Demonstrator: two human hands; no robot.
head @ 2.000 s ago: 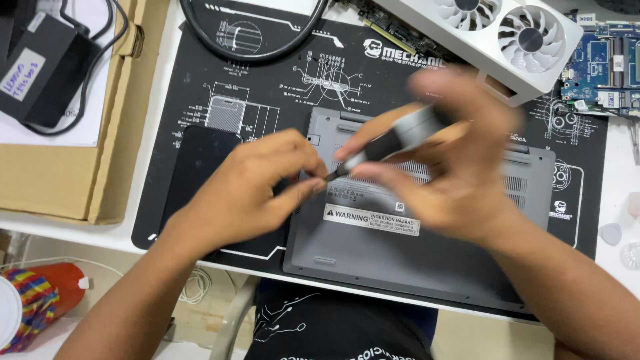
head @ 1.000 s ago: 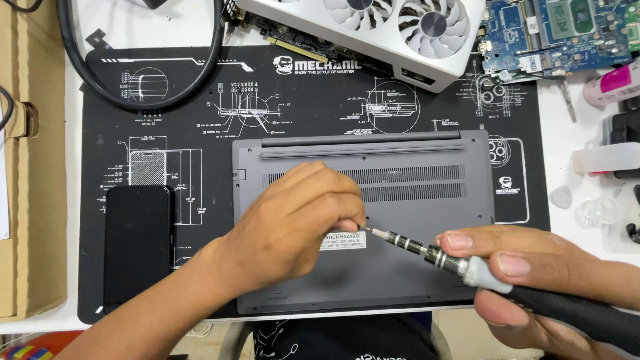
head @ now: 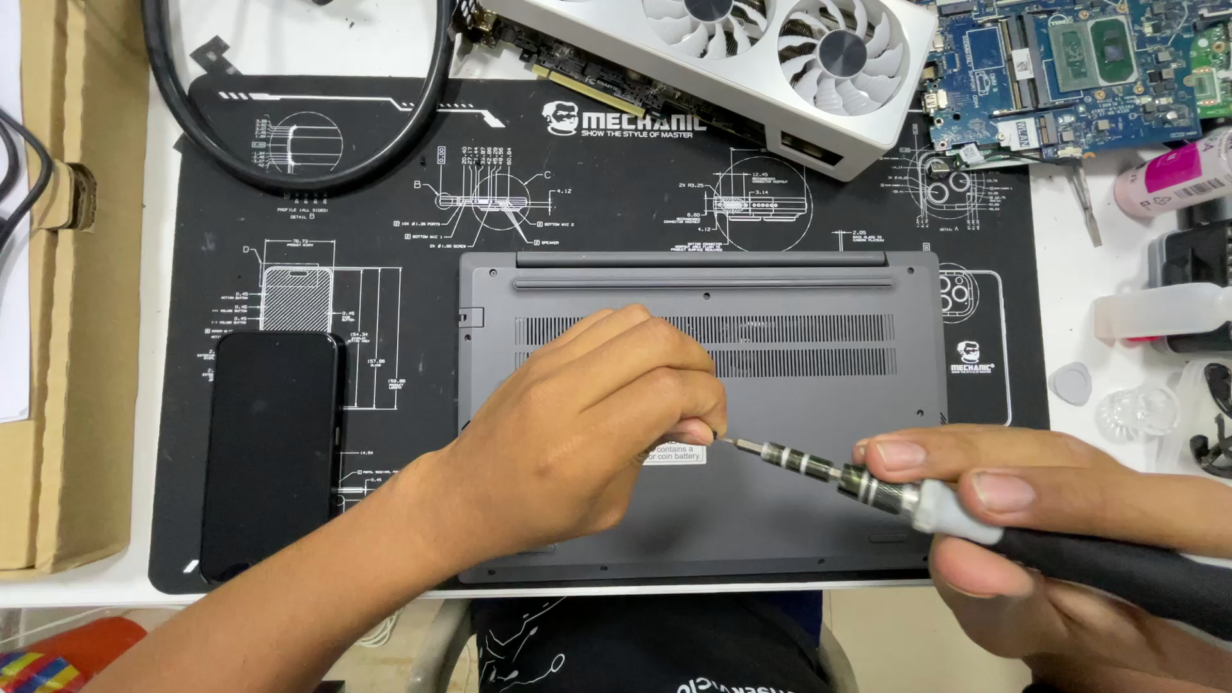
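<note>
A grey laptop (head: pixel 799 481) lies bottom side up on a black printed work mat, its vent slots toward the far edge. My right hand (head: pixel 1049 539) is shut on a screwdriver (head: pixel 895 493) with a black and light grey handle and a metal shaft, pointing left. My left hand (head: pixel 587 423) is over the laptop's middle, thumb and forefinger pinched at the screwdriver's tip. A tiny dark thing seems to be between those fingertips, too small to name. The left hand partly covers a white warning label (head: pixel 677 453).
A black phone (head: pixel 272 452) lies left of the laptop. Behind are a black cable (head: pixel 289 183), a white graphics card (head: pixel 751 77) and a blue circuit board (head: pixel 1059 77). Tweezers (head: pixel 1088 207), a bottle (head: pixel 1174 178) and small plastic parts stand at right. A cardboard box (head: pixel 87 289) borders the left.
The screwdriver, earlier held raised and tilted near my left fingers, now points left in my right hand, its tip at the left fingertips. The view has shifted.
</note>
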